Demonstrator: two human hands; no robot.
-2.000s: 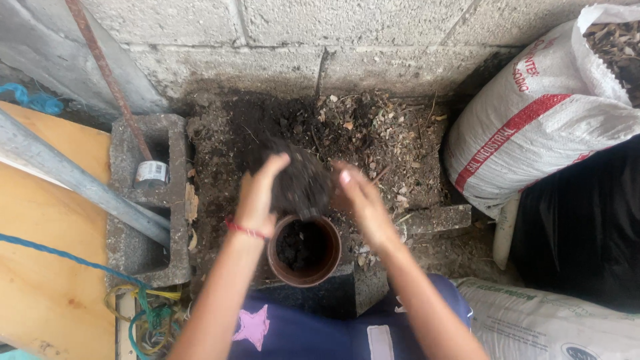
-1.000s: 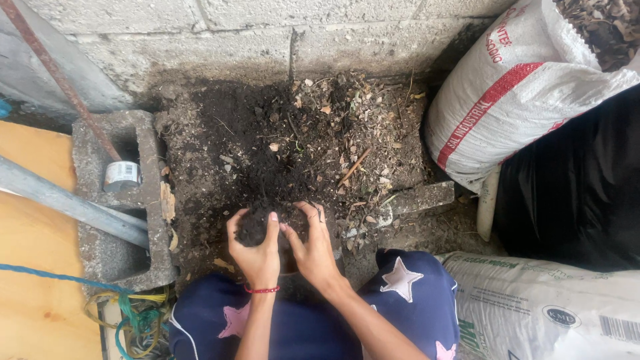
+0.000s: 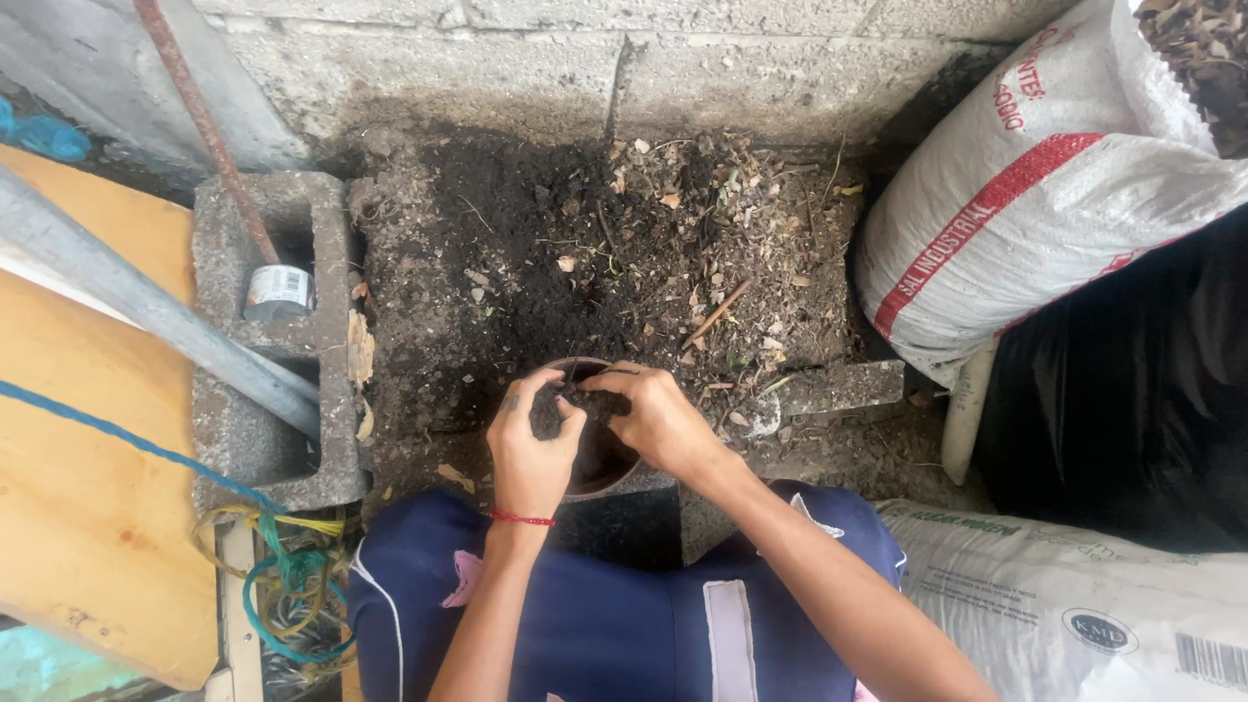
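A round brown plant pot [image 3: 597,482] stands between my knees, at the near edge of the soil bed, with dark soil inside. Over its left rim my left hand [image 3: 534,444], with a red bracelet at the wrist, curls its fingers around dark soil [image 3: 548,414]. My right hand [image 3: 663,414] bends over the pot's right rim, its fingertips on soil too. The two hands are slightly apart. Beyond the pot lies loose dark soil [image 3: 526,224], with dry leaf litter [image 3: 741,292] and a short brown stick [image 3: 718,314] to its right.
At the left stand a hollow concrete block [image 3: 336,429] holding metal poles [image 3: 146,283], a wooden board [image 3: 88,468] and tangled rope [image 3: 292,585]. A block wall [image 3: 468,88] closes the far side. On the right are a woven sack of leaves [image 3: 1014,205], black plastic [image 3: 1121,390] and a white sack [image 3: 1024,595].
My hands were cupped together around a soil clump one second ago; now they are apart over the pot. Two seconds ago they were blurred, above the pot with a dark mass between them.
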